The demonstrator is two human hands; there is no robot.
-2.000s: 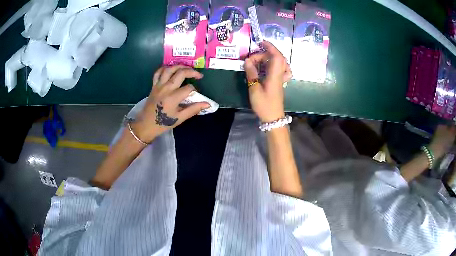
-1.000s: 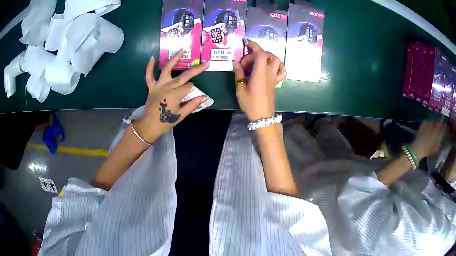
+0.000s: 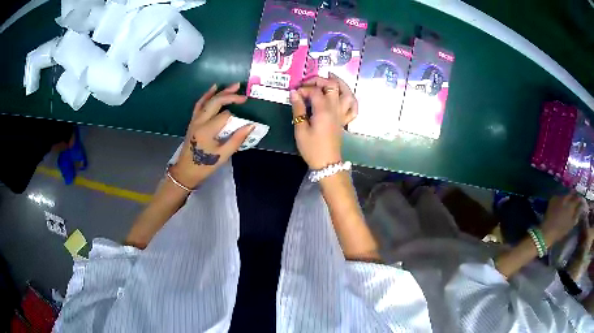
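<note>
Several pink-and-black smartwatch boxes lie side by side on the dark green worktop (image 3: 485, 146). The leftmost box (image 3: 281, 49) has a white barcode sticker (image 3: 274, 79) low on its front. My right hand (image 3: 319, 117) is over the lower part of the second box (image 3: 335, 49), fingertips pinched together; whether a sticker is between them cannot be told. My left hand (image 3: 212, 140) is left of the boxes at the worktop's near edge. It holds a folded white label strip (image 3: 244, 132) by the thumb. The two right boxes (image 3: 381, 84) show no sticker that I can make out.
Curled blank white backing paper (image 3: 124, 55) is heaped at the left. A row of dark pink boxes (image 3: 555, 138) stands at the far right, near another person's hand (image 3: 561, 218). A white rail (image 3: 508, 40) curves behind the worktop.
The boxes and backing paper appear further right as the view has turned. My right hand has moved left relative to the boxes, to the second one. My left hand has drawn back from the leftmost box.
</note>
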